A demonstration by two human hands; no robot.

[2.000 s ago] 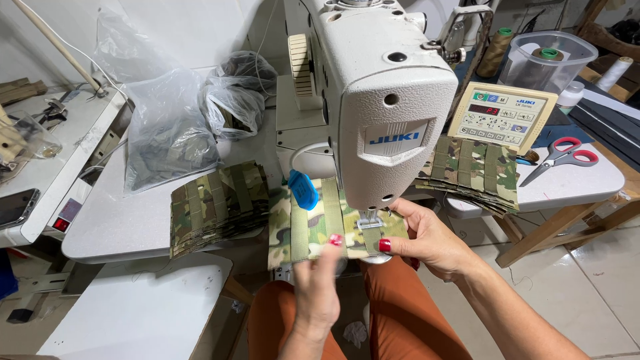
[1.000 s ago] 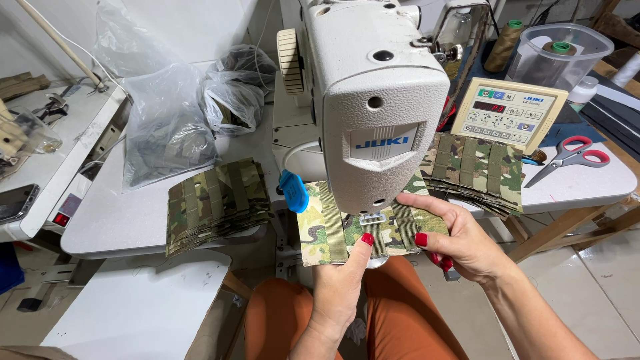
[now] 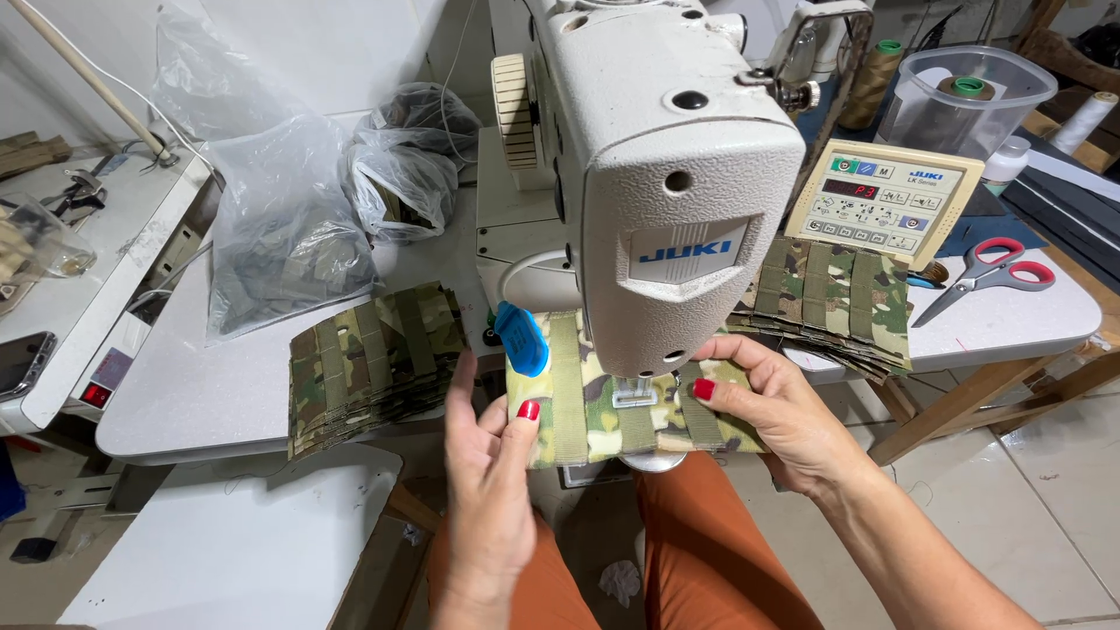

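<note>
Under the head of a Juki sewing machine lies a camouflage fabric panel with olive webbing strips, its middle beneath the presser foot. My left hand is at the panel's left edge, thumb on top, forefinger raised; whether it pinches the cloth is unclear. My right hand grips the right part, thumb on top and forefinger close to the needle area. A blue plastic piece stands at the panel's upper left. Stacks of similar panels lie to the left and to the right.
Red-and-grey scissors lie right of the control panel. Behind are a clear plastic tub and thread cones. Plastic bags of fabric pieces stand at the back left. A phone rests on the left table.
My left hand has moved left across the panel to its left edge, and its forefinger has lifted. My right hand stays on the right part of the panel.
</note>
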